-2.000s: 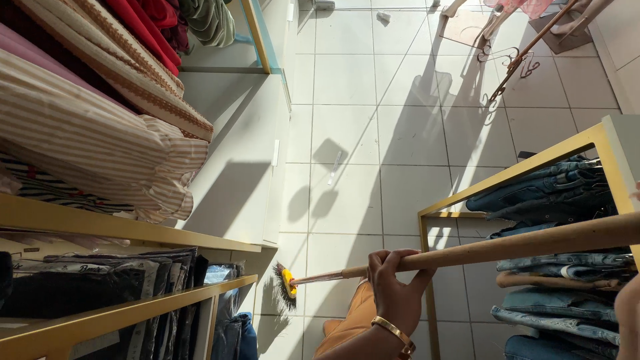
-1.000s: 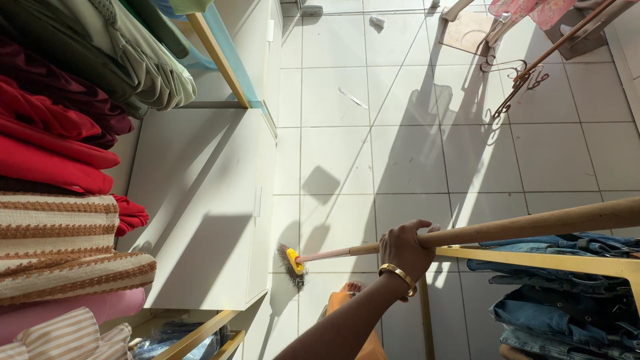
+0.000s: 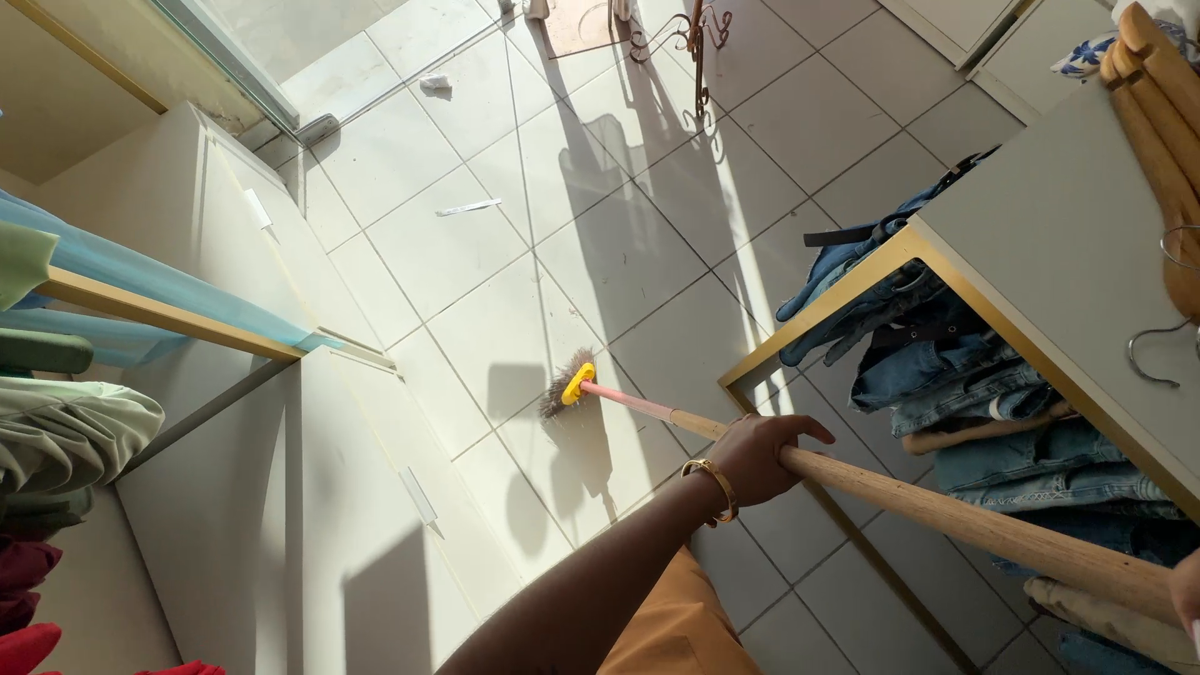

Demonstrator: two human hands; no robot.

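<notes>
A broom with dark bristles and a yellow head (image 3: 578, 384) touches the white tiled floor. Its wooden handle (image 3: 937, 506) slants from there to the lower right. My left hand (image 3: 757, 459), with a gold bracelet at the wrist, is closed around the lower part of this handle. At the right edge of the view, my right hand (image 3: 1186, 589) shows only in part, around the upper part of the handle. A thin white strip (image 3: 469, 207) and a crumpled white scrap (image 3: 436, 82) lie on the tiles beyond the broom head.
White cabinets (image 3: 356, 506) and hanging clothes (image 3: 70, 431) line the left side. On the right, folded or hanging jeans (image 3: 1031, 459) fill a gold-edged rack (image 3: 825, 305), with wooden hangers (image 3: 1148, 141) above. A scrolled metal stand (image 3: 698, 56) rises near a glass door track (image 3: 319, 129).
The view has turned and moved forward along the floor. The broom head now rests farther from the left cabinets, out on the tiles. My left hand has stayed on the handle.
</notes>
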